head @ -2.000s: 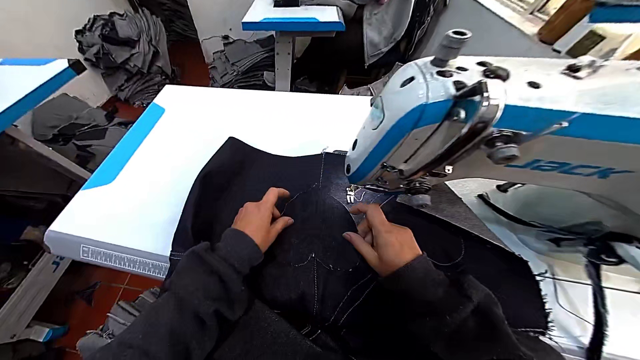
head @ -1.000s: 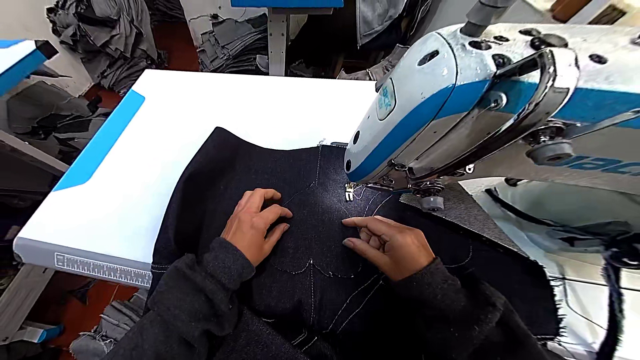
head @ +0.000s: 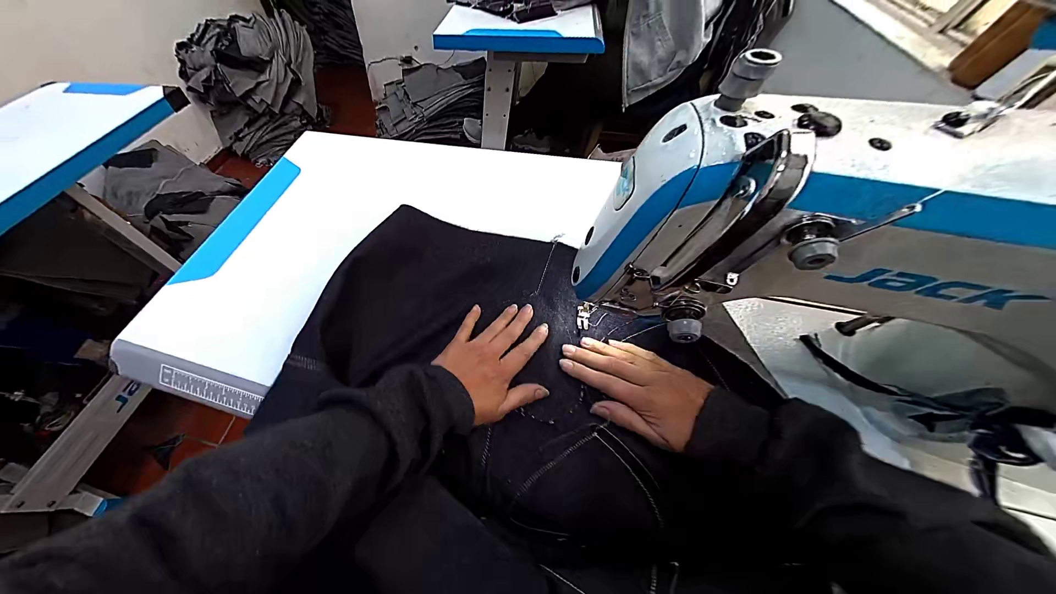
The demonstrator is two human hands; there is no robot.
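Dark denim fabric (head: pixel 429 280) with pale stitched seams lies over the white sewing table (head: pixel 346 198) and hangs toward my lap. My left hand (head: pixel 497 363) rests flat on it, fingers spread, left of the presser foot (head: pixel 584 316). Just below the foot, my right hand (head: pixel 635 388) lies palm down on the same fabric, its fingers pointing left. The fingertips of the two hands are close but apart. Above them stands the head of a white and blue Jack sewing machine (head: pixel 685 190). Whether the needle is in the fabric, I cannot tell.
Another white and blue table (head: pixel 74 140) stands at the left, and one more (head: pixel 520 41) behind. Piles of grey cloth (head: pixel 247 82) sit on the tiled floor and beside the wall. At the right, dark strips (head: pixel 932 404) hang near the machine bed.
Both hands have flattened onto the fabric, where their fingers were curled before. The fabric has shifted under the presser foot, and its seams lie differently.
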